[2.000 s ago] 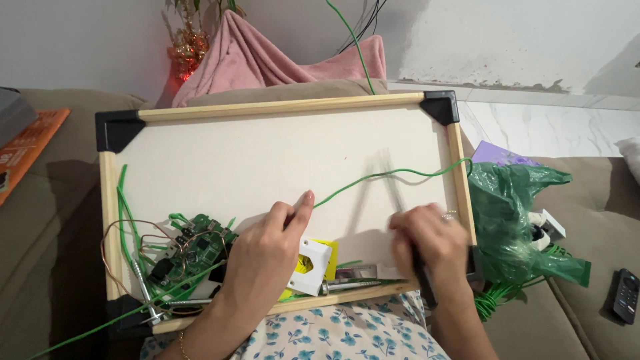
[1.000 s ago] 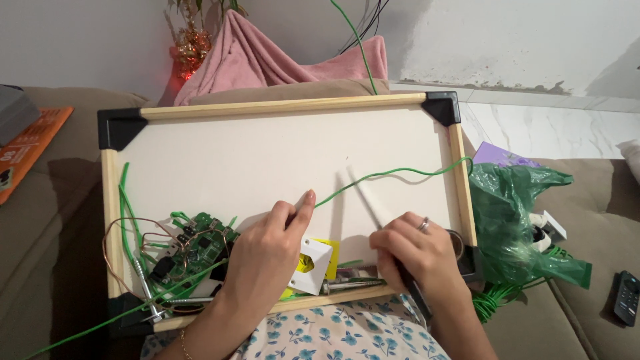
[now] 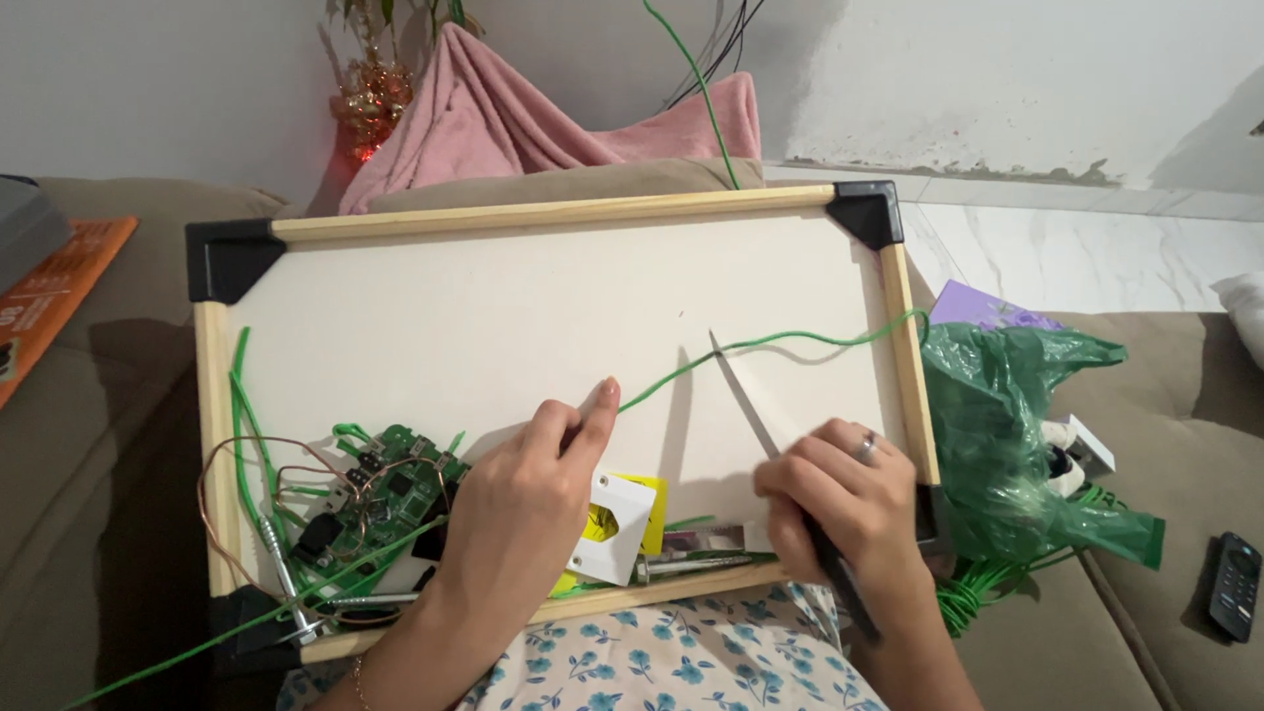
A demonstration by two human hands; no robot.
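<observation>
A wood-framed white board (image 3: 553, 209) with black corner pieces lies over my lap. My left hand (image 3: 528, 504) presses a green insulated wire (image 3: 810, 336) on the board, its index finger extended along it. My right hand (image 3: 839, 504) grips a knife (image 3: 746, 395) by its dark handle, the blade tip over the wire right of my left hand. Left of my left hand lie a green circuit board (image 3: 395, 494), a thin copper-coloured wire (image 3: 212, 474) and a long metal bolt (image 3: 281, 568). A white wall plate (image 3: 627, 523) sits between my hands, near another metal bolt (image 3: 696, 566).
Beyond the right edge are a green plastic bag (image 3: 997, 425), a bundle of green wire (image 3: 973, 597) and a remote control (image 3: 1234, 583) on the sofa (image 3: 1116, 612). A pink cloth (image 3: 533, 118) hangs behind. An orange printed item (image 3: 69, 286) lies far left.
My right hand has shifted, and the knife, blurred two seconds ago, now shows clearly with its tip at the wire. My left hand has stayed in place.
</observation>
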